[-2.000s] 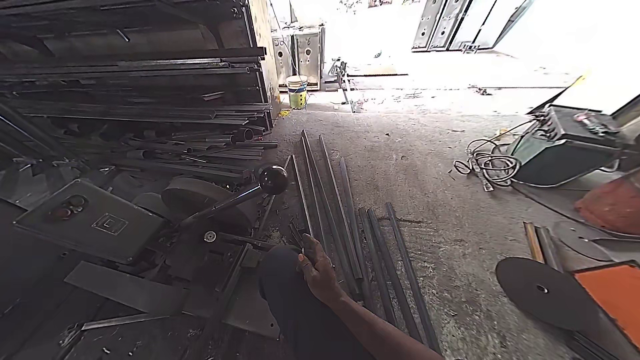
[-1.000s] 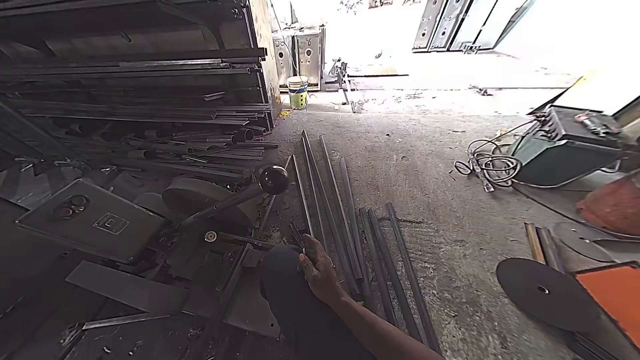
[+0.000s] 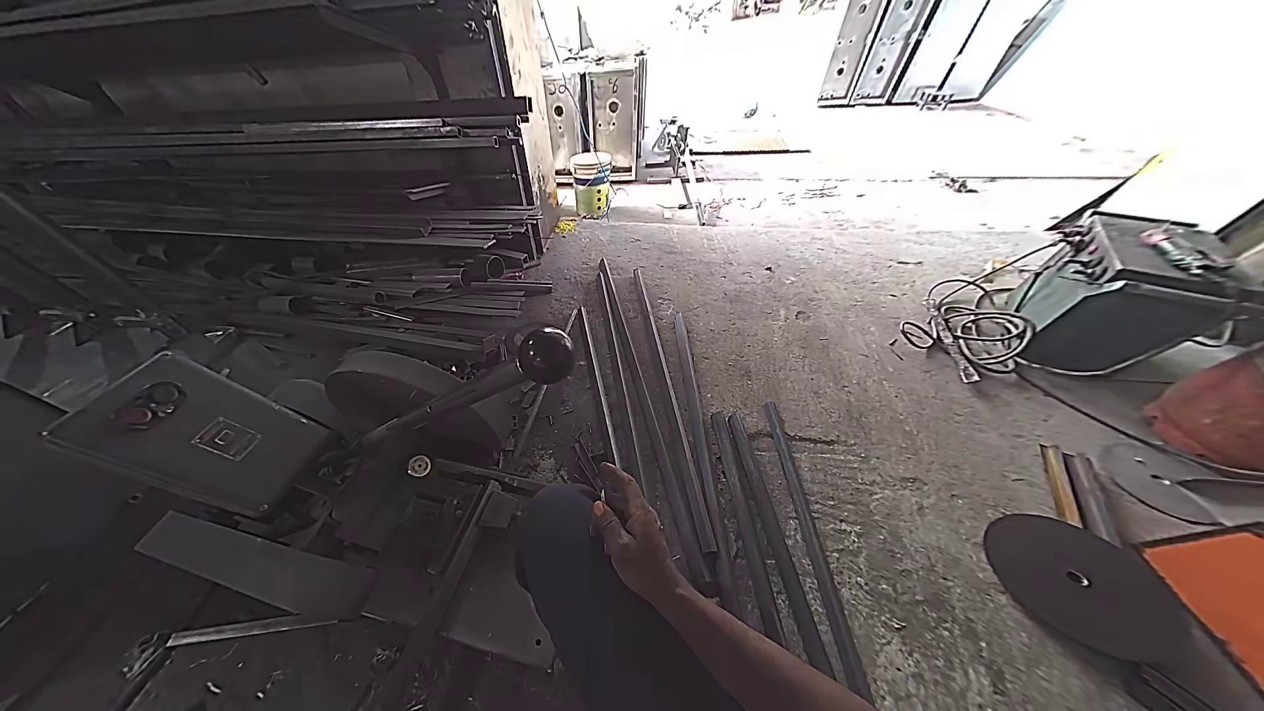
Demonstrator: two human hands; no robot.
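Observation:
My right hand (image 3: 632, 533) rests by my knee (image 3: 568, 553), its fingers curled around a small dark metal piece (image 3: 589, 464) whose kind I cannot make out. My left hand is out of view. Left of the knee stands a cut-off machine with a control box (image 3: 193, 430), a wheel guard (image 3: 415, 395) and a lever ending in a black ball knob (image 3: 545, 355). Long metal bars or tubes (image 3: 681, 425) lie on the concrete floor just beyond and to the right of the hand.
A rack of metal stock (image 3: 296, 222) fills the left. A bucket (image 3: 592, 186) stands beyond the bars. At right are a welding machine (image 3: 1116, 296), coiled cable (image 3: 978, 331), a large cutting disc (image 3: 1081, 583) and an orange panel (image 3: 1215, 583).

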